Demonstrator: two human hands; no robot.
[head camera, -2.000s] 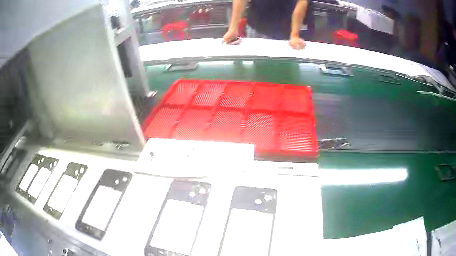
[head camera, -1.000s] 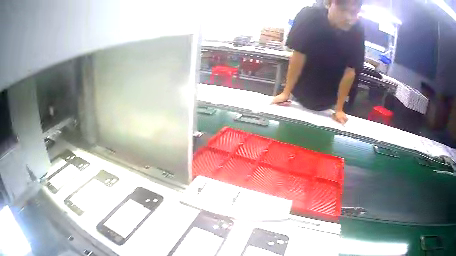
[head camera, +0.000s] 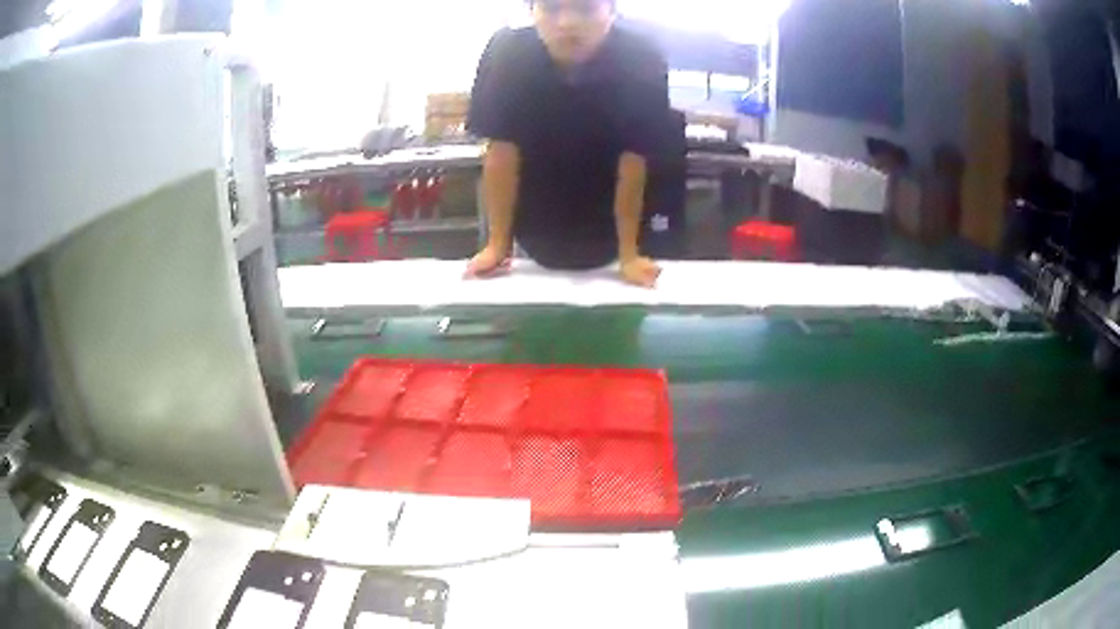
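Note:
Neither of my hands is in the picture. A row of dark phone frames (head camera: 143, 573) lies on the white work surface (head camera: 491, 596) at the lower left; the nearest ones are cut off by the bottom edge. A cream block (head camera: 418, 526) with two dark slots lies behind them. A red plastic tray (head camera: 491, 426) with two rows of mesh compartments lies behind the block; no parts show in it. More phone frames lie on the green conveyor belt (head camera: 786, 553), one at the right (head camera: 924, 532) beside the lamp reflection.
A grey-white machine panel (head camera: 154, 338) stands upright at the left. A person in a dark shirt (head camera: 571, 148) leans with both hands on the white strip (head camera: 786, 283) along the far belt edge. Red stools (head camera: 764, 238) and benches stand behind. A small dark metal piece (head camera: 719, 492) lies beside the tray.
The view has swung left, then back right and up. The person opposite shows more fully than at first. A phone frame on the belt now shows farther left, in the lamp reflection.

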